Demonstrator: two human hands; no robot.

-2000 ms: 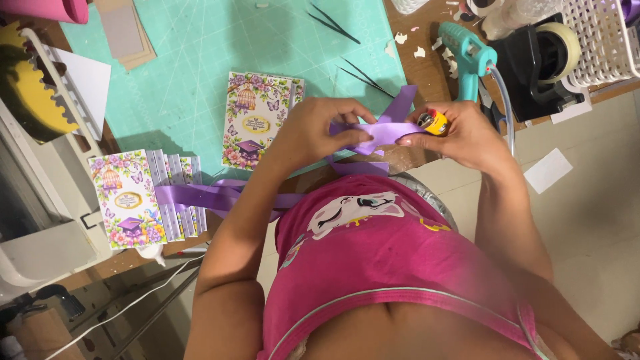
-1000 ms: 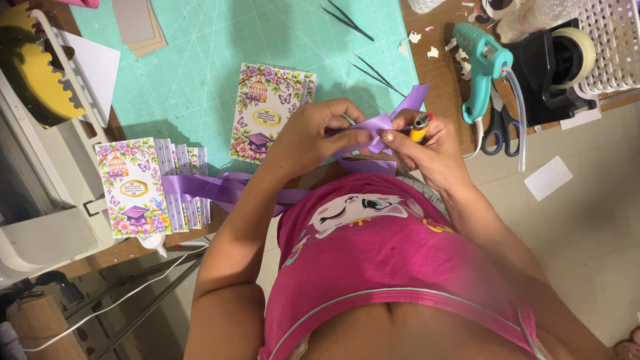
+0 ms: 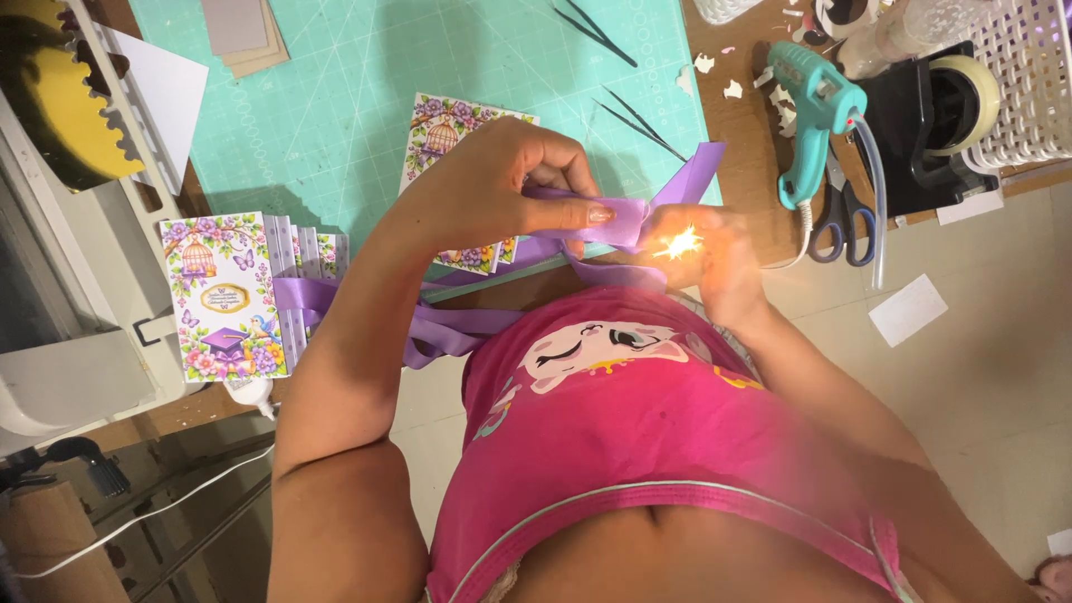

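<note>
My left hand [image 3: 544, 184] pinches a purple satin ribbon [image 3: 615, 222] between thumb and fingers, its cut end toward the right. Beside that end my right hand [image 3: 699, 251] is closed round a lighter, whose body the fingers and glare mostly hide; a bright flame [image 3: 680, 242] shows close to the ribbon. Another ribbon piece sticks up between the hands. Under my left hand a floral printed booklet [image 3: 431, 138] lies partly hidden on the teal cutting mat [image 3: 335, 109]. More such booklets [image 3: 226, 293] stand in a row at the left, with purple ribbon trailing from them.
Two black tweezers [image 3: 599, 33] lie on the mat. At the right are a teal glue gun [image 3: 812, 117], scissors [image 3: 842, 218], a tape dispenser [image 3: 938, 142] and a white basket [image 3: 1022, 92]. A white-framed machine [image 3: 134, 109] stands left; a glue bottle [image 3: 251, 394] lies below the booklets.
A flame has appeared at my right hand, where earlier frames show an unlit yellow lighter. My hands have shifted on the ribbon, and its end now faces the flame.
</note>
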